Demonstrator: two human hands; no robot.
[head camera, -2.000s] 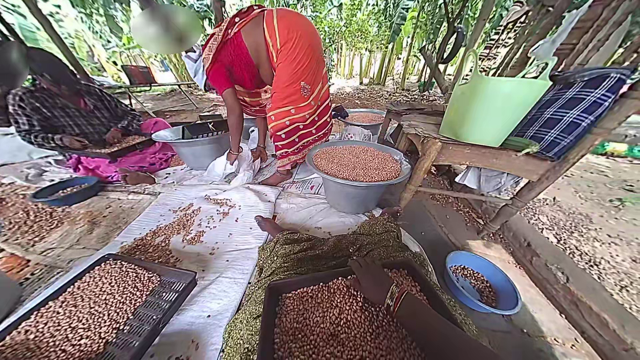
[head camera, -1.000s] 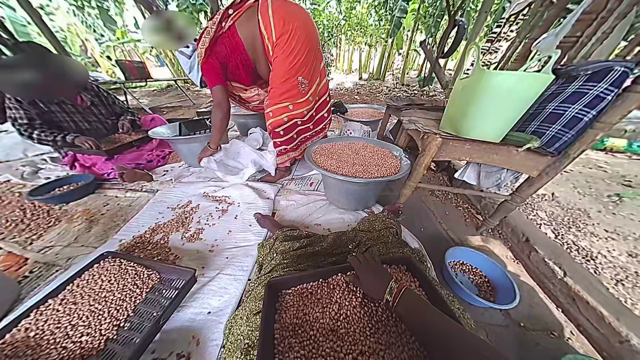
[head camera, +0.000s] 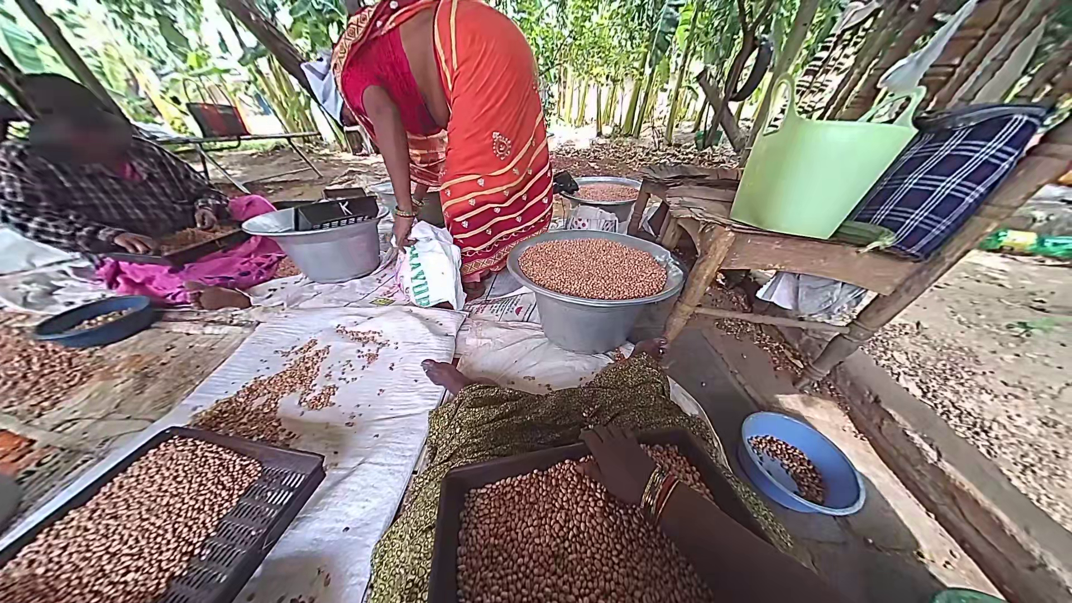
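A dark plastic tray (head camera: 448, 536) full of peanut kernels (head camera: 553, 536) rests on my lap, over a patterned green skirt (head camera: 519, 419). My right hand (head camera: 620, 461), with bangles at the wrist, lies at the tray's far edge, its fingers over the kernels and the rim. Whether it holds any kernels is hidden. My left hand is not in view. To the left, a slotted black tray (head camera: 293, 486) of kernels sits on a white sheet (head camera: 368, 435) strewn with loose kernels. A blue plastic basin (head camera: 846, 486) with some kernels stands at the right.
A metal tub (head camera: 586, 322) heaped with kernels stands ahead, near a bending person in a red sari (head camera: 494, 142) who holds a white sack (head camera: 431, 268). Another person (head camera: 75, 193) sits at a tray. A wooden table (head camera: 804, 260) bears a green tub (head camera: 816, 176). Another metal tub (head camera: 331, 251) stands left.
The bending person has straightened somewhat and lifted the white sack, which lay bunched on the sheet. My right hand stays at the tray's far edge.
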